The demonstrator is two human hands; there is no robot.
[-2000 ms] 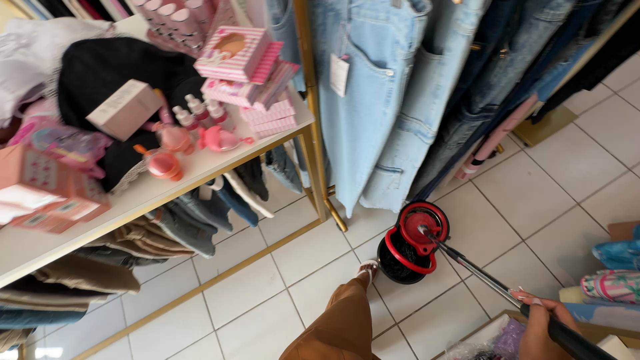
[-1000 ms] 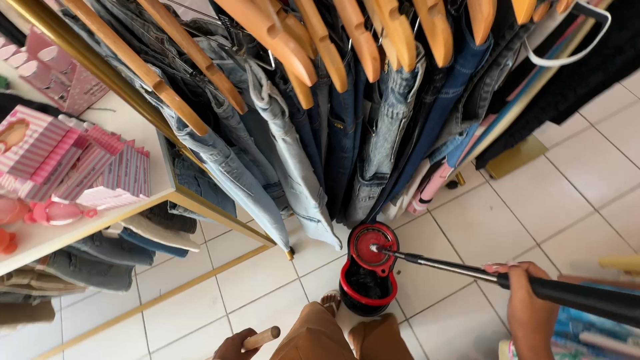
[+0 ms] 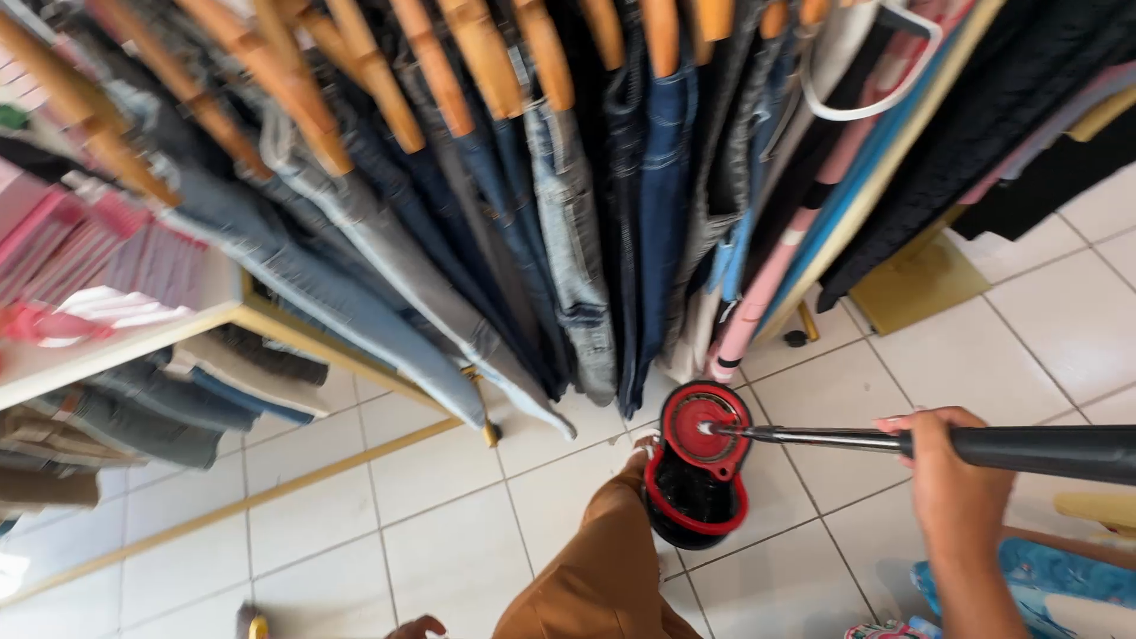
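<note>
My right hand (image 3: pixel 954 453) is closed around the black grip of a mop handle (image 3: pixel 1021 451). Its metal pole runs left to the round red spinner of a black and red spin mop bucket (image 3: pixel 697 524) on the tiled floor. The mop's lower end is over the spinner; no mop strands can be made out. Dark contents show in the bucket's open part. Only some fingers of my left hand (image 3: pixel 419 628) show at the bottom edge, left of my brown-clad leg; whether they hold anything is hidden.
Jeans (image 3: pixel 577 293) on wooden hangers (image 3: pixel 488 62) hang just beyond the bucket. A white shelf with gold frame (image 3: pixel 240 311) holds pink packages at left, with folded garments below. A gold rack base (image 3: pixel 919 284) rests right. Blue packaged goods (image 3: pixel 1065 577) lie lower right; a dark and yellow object (image 3: pixel 255 623) lower left.
One second ago my left hand held a pale wooden stick, which is out of sight now. My right hand stays on the mop handle. The view has swung from the shelf toward the hanging jeans.
</note>
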